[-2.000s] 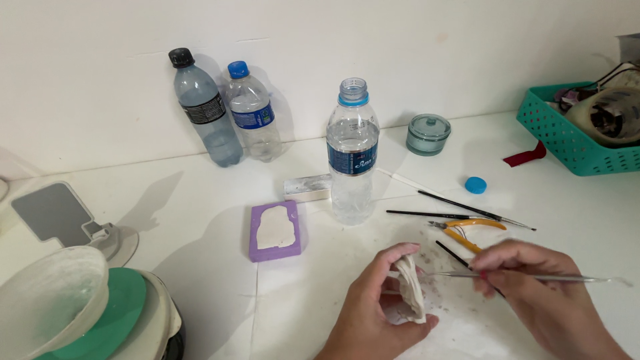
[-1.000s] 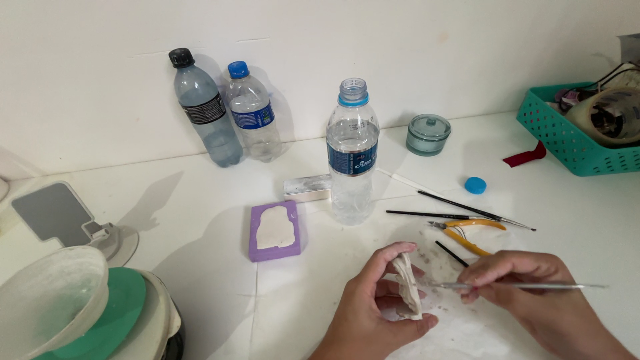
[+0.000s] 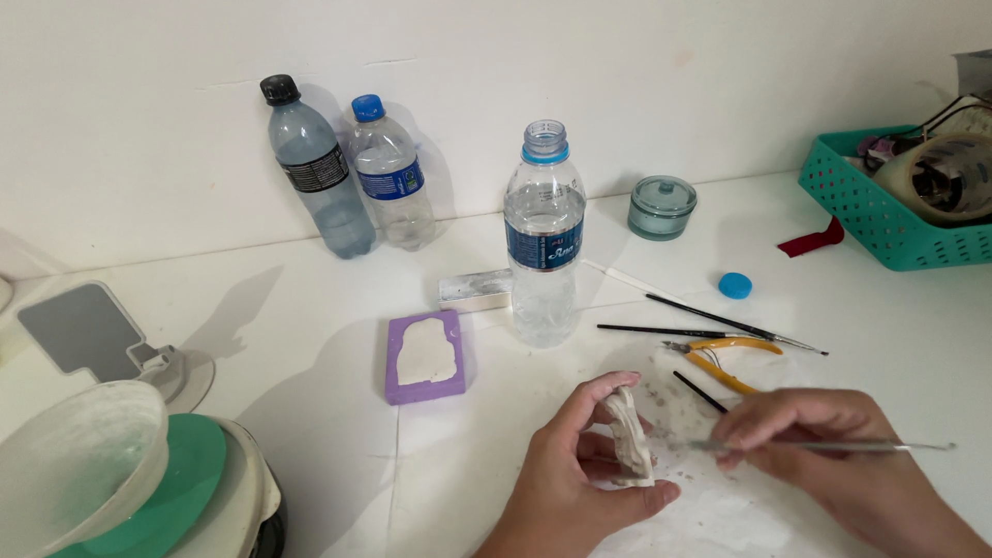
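Observation:
My left hand [image 3: 577,473] holds a flat off-white cast piece [image 3: 632,438] on its edge, thumb at the bottom and fingers around the top and back. In my right hand [image 3: 806,446] is a thin metal sculpting tool [image 3: 852,446], held like a pen; its blurred tip points at the piece, with a small gap between them. Crumbs lie on the white table beneath. Behind the hands are yellow-handled cutting pliers [image 3: 725,360], two dark-handled brushes [image 3: 713,313] and a short black stick [image 3: 697,390]. A purple mold [image 3: 426,356] with off-white filling lies to the left.
An uncapped water bottle [image 3: 545,240] stands behind my hands, near a blue cap [image 3: 735,285] and a lidded glass jar [image 3: 662,208]. Two capped bottles [image 3: 322,170] lean on the wall. A green basket [image 3: 891,225] is at right, a cloudy bowl [image 3: 85,465] at lower left.
My right hand has drawn the metal tool slightly away from the cast piece, whose edge it reached a second ago. My left hand keeps its hold.

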